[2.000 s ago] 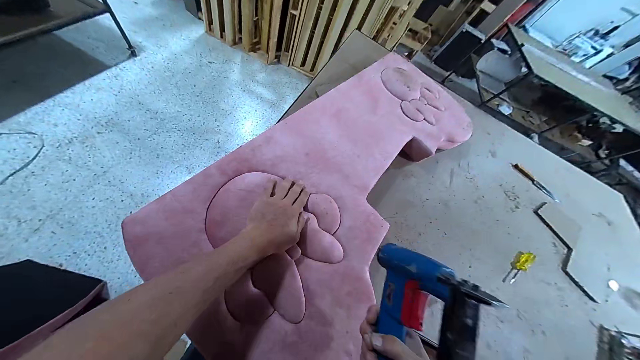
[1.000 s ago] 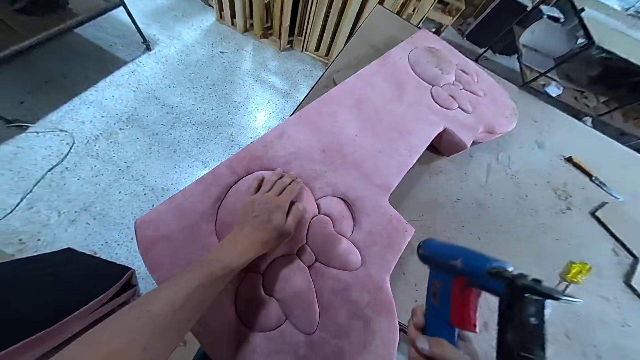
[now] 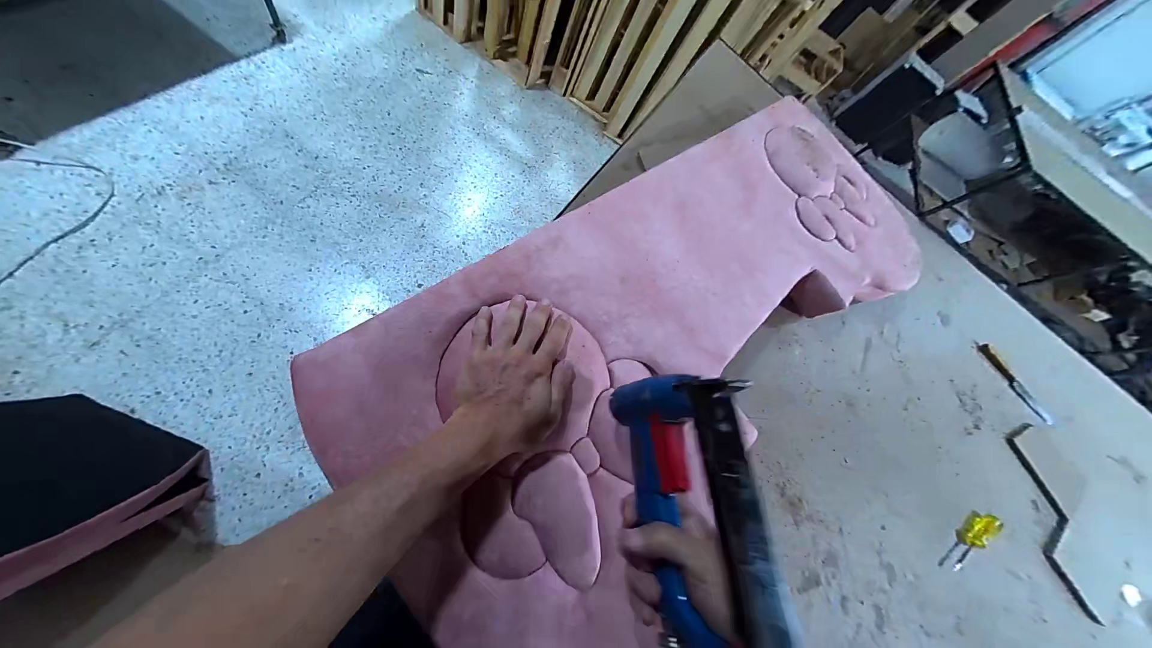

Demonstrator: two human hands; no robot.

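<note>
A large pink upholstered panel (image 3: pixel 630 261) with rounded shapes inset in it lies across the table. My left hand (image 3: pixel 515 373) rests flat, fingers slightly apart, on the big round padded piece (image 3: pixel 576 360) near its middle. Below that hand are petal-like padded pieces (image 3: pixel 560 517). My right hand (image 3: pixel 675 558) grips a blue pneumatic staple gun (image 3: pixel 657 405) with a red trigger part and a black magazine. The gun is over the panel's right part, its nose pointing right; whether it touches the fabric cannot be told.
On the table (image 3: pixel 864 423) to the right lie a knife or similar tool with a yellow-brown handle (image 3: pixel 997 364), a yellow-handled tool (image 3: pixel 979 529) and a flat angular board (image 3: pixel 1071 477). Wooden frames (image 3: pixel 621 54) stand behind. A black-topped pink-edged piece (image 3: pixel 90 468) is at the left.
My right hand has moved the staple gun left, from beside the pink panel to over it. My left hand stays on the round padded piece.
</note>
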